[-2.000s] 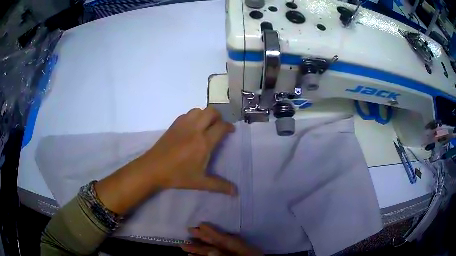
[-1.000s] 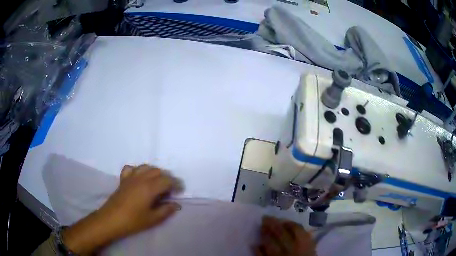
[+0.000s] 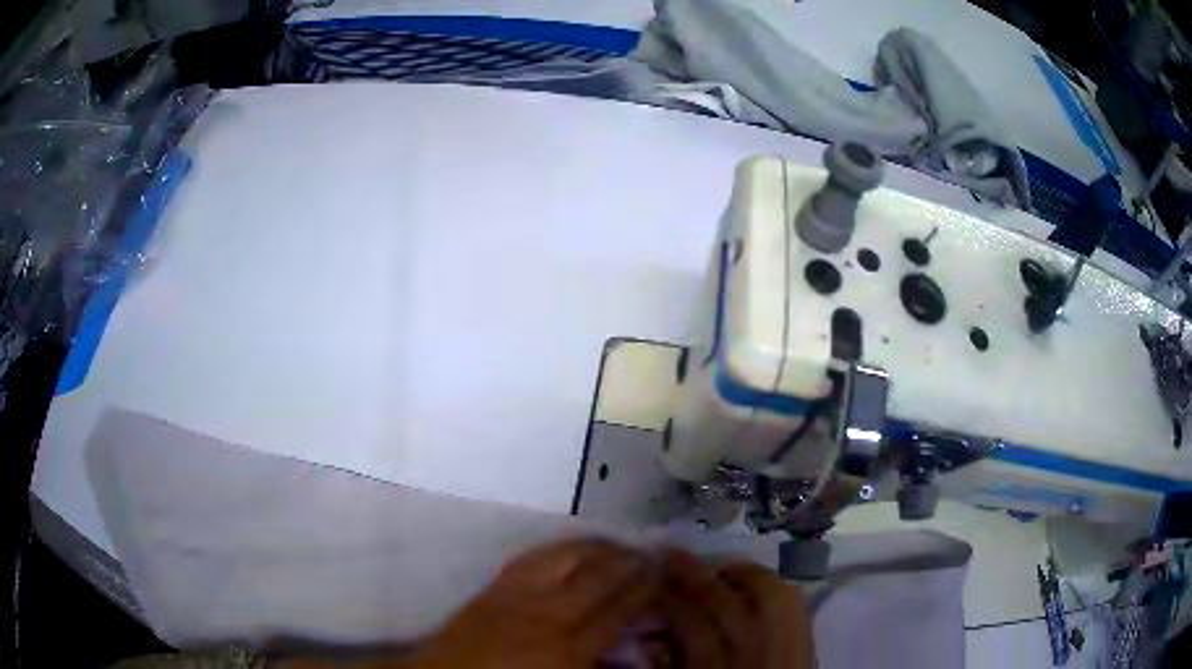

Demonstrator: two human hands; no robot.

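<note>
The large pale lilac-white fabric panel lies along the front of the white table, its right part below the sewing machine head. My left hand and my right hand are close together on the panel at the bottom edge, just left of the presser foot area. Both are blurred and partly cut off; their fingertips are hidden, so any grip on the cloth cannot be told. The metal needle plate area shows left of the head. The placket strip cannot be made out.
A clear crumpled plastic bag lies at the left beside blue tape on the white table's edge. Grey bunched cloth lies behind the machine. A slim blue and metal tool lies at the lower right.
My left hand has moved right, from the panel's left part to beside my right hand. The panel's left part lies more spread out. The view has shifted slightly.
</note>
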